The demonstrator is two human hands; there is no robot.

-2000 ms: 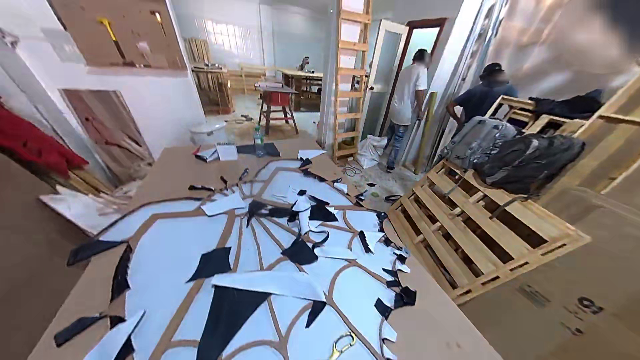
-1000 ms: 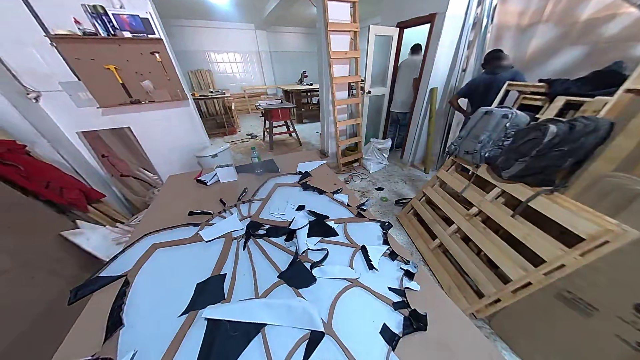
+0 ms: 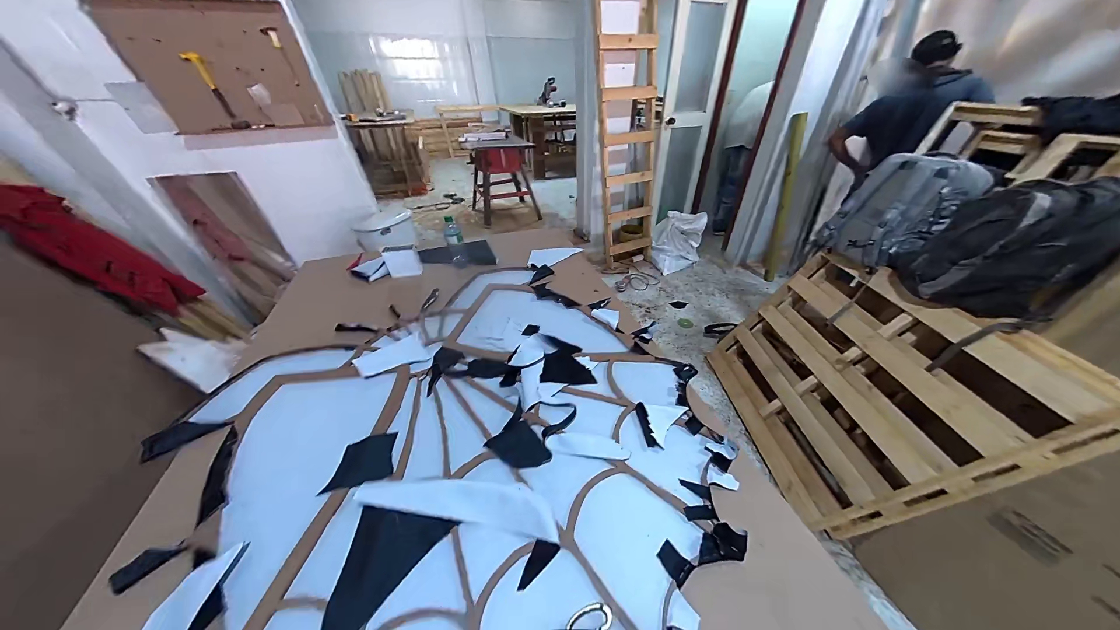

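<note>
Neither of my hands shows in the head view. Across a cardboard-covered table [image 3: 787, 577] lies a large pattern of white panels [image 3: 297, 446] divided by brown curved strips. Black scraps are strewn over it, among them a squarish piece [image 3: 363, 462] and a long dark piece [image 3: 385, 560] partly under a white strip [image 3: 464, 505]. More black offcuts [image 3: 724, 542] lie along the right edge. At the bottom edge, the metal loop handles of what may be scissors [image 3: 591, 616] are partly cut off by the frame.
A slatted wooden pallet [image 3: 910, 394] with backpacks [image 3: 1024, 236] leans at the right. Behind it stands a person [image 3: 919, 105]; another is partly hidden in the doorway [image 3: 744, 131]. A wooden ladder [image 3: 628, 140], red stool [image 3: 501, 162] and water bottle [image 3: 453, 232] are farther back.
The person in the doorway has moved farther in and is now mostly hidden by the frame. The view has shifted a little.
</note>
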